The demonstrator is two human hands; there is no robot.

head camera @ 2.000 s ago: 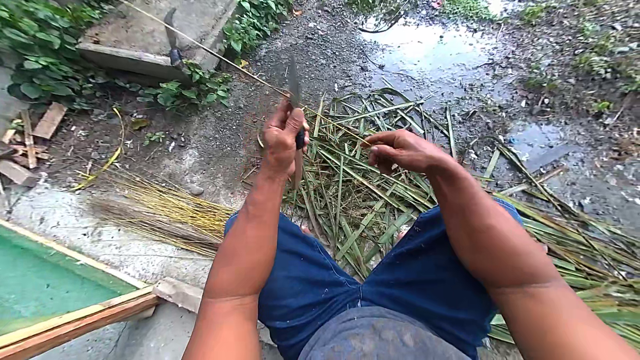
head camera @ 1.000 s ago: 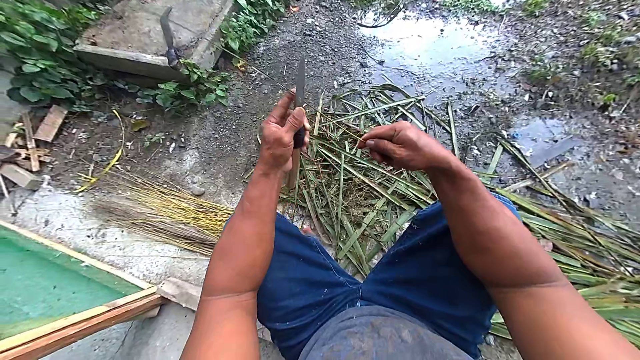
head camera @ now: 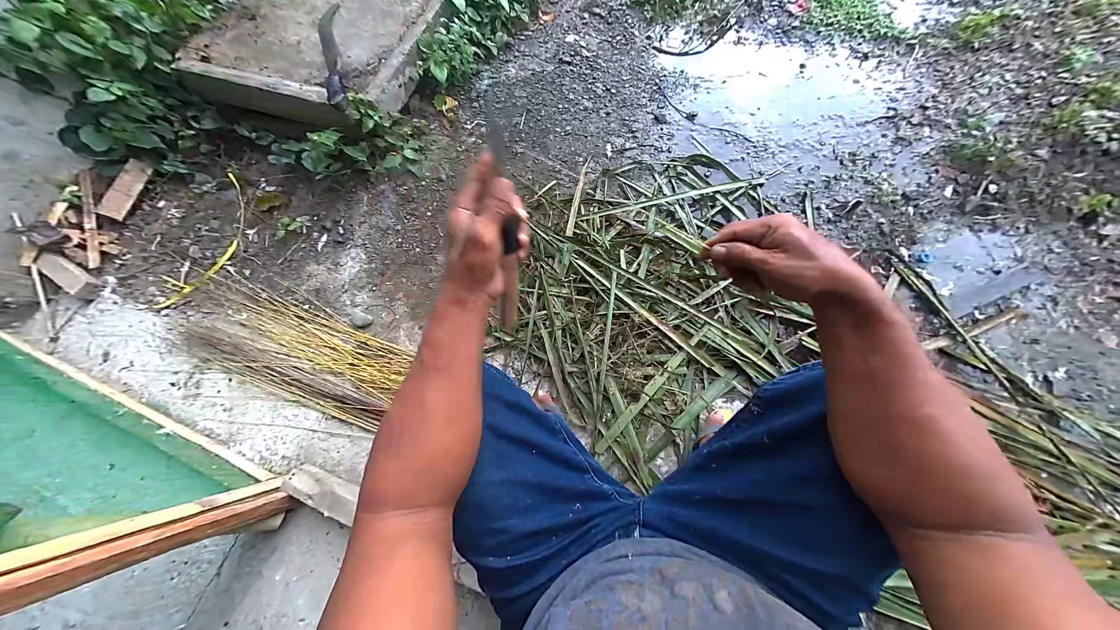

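My left hand (head camera: 486, 232), blurred, is closed around a knife (head camera: 497, 140) whose blade points up and away; part of its handle shows below my fingers. To the right, my right hand (head camera: 770, 258) has thumb and forefinger pinched together over the leaves; a thin strip may be between them, but it is too small to tell. Cut green leaf strips (head camera: 612, 297) lie in a heap on the ground between and beyond my knees. Left of my left forearm rests a bundle of thin yellow and brown leaf ribs (head camera: 324, 359).
A curved sickle-like blade (head camera: 331, 52) lies on a concrete slab (head camera: 254, 83) at the upper left. A wood-framed green panel (head camera: 105, 437) stands at the lower left, with wood scraps (head camera: 87, 223) beyond it. Long leaves (head camera: 1032, 455) lie at the right, near puddles (head camera: 770, 83).
A long thin strip that ran from my left hand toward the upper left two seconds ago no longer shows there. The knife has tilted slightly to the left since one second ago.
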